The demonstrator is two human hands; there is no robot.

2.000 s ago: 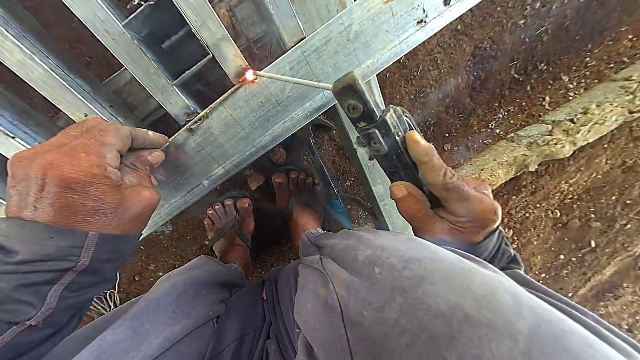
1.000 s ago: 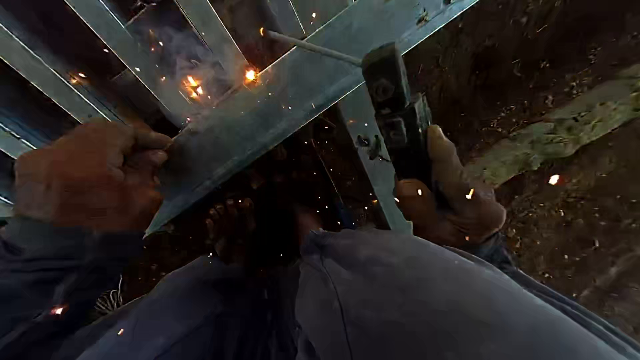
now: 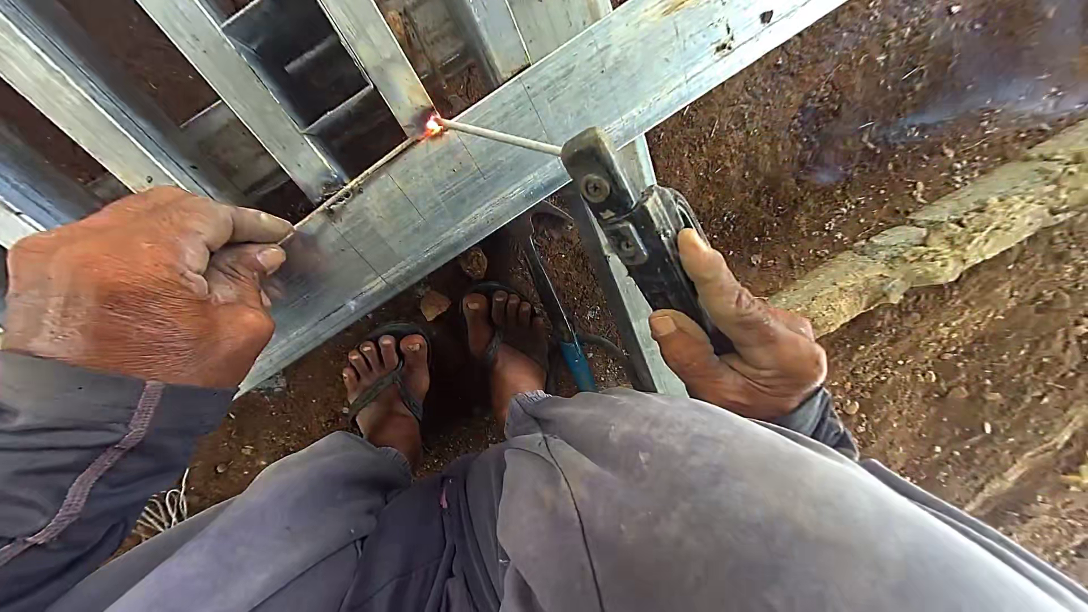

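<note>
My right hand [image 3: 739,331] grips the black handle of a welding electrode holder [image 3: 637,229]. From its jaw a pale welding electrode [image 3: 506,138] points left, its tip at a glowing red spot [image 3: 433,126] where a narrow metal bar [image 3: 378,59] meets a wide galvanized steel tube [image 3: 527,127]. Between thumb and forefinger my left hand [image 3: 144,289] pinches a thin metal rod [image 3: 365,177], which lies along the upper edge of the tube and reaches to the glow. The lower side of the left hand overlaps the tube.
Several parallel metal bars [image 3: 238,93] join the tube's far side. Another metal member [image 3: 625,289] runs below it, beside a blue-handled tool [image 3: 576,365]. My sandalled feet [image 3: 382,382] stand on dirt under the frame. A rough concrete edge [image 3: 926,246] crosses the ground at right.
One second ago bright sparks flew and the electrode tip was raised off the joint; now the tip is back at the glowing spot and the flying sparks are gone. The left hand has barely moved.
</note>
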